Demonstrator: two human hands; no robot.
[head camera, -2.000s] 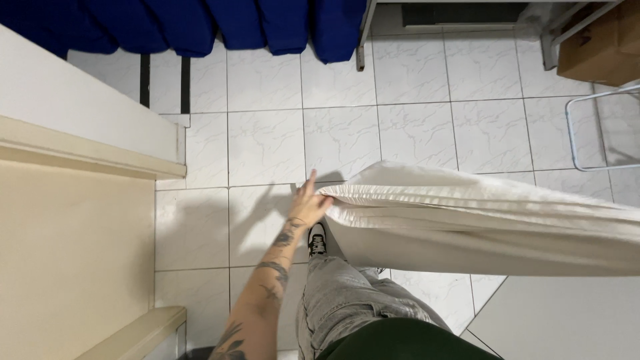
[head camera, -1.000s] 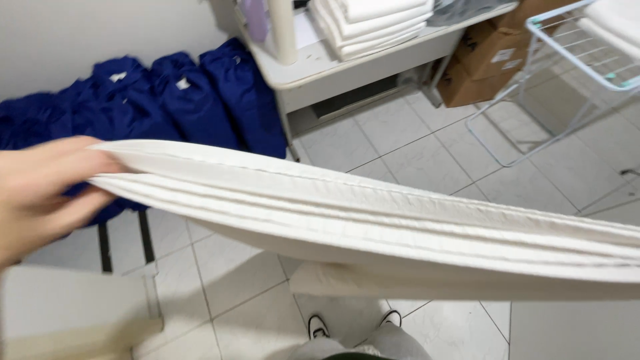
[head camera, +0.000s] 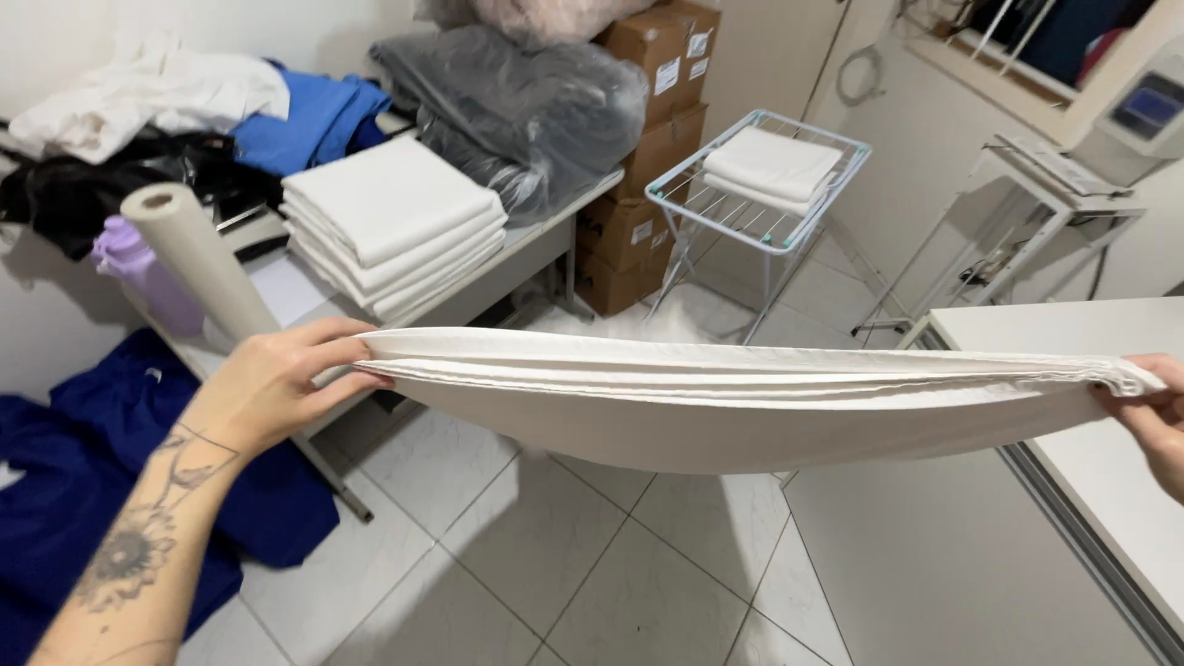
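A white folded cloth (head camera: 703, 416) hangs stretched between my two hands, its layered edges uppermost and its middle sagging a little. My left hand (head camera: 305, 375) pinches the cloth's left corner, with some layers parted between the fingers. At the right edge of the view my right hand (head camera: 1156, 407) grips the gathered right corner; part of this hand is cut off by the frame. Beyond my left hand, a stack of folded white cloths (head camera: 393, 213) lies on a table (head camera: 546, 217). More folded white cloth (head camera: 772, 166) rests on a light blue drying rack (head camera: 758, 245).
A fabric-like roll (head camera: 194, 259) and a purple bottle (head camera: 148, 277) stand at the table's left end. Dark blue cloth (head camera: 268, 499) lies below. Cardboard boxes (head camera: 638, 166) are stacked behind the table. A white worktop (head camera: 1110, 444) is at the right.
The view has lifted from the floor to the table and rack. My right hand has come into view on the cloth's right corner. The cloth now hangs nearly level between both hands.
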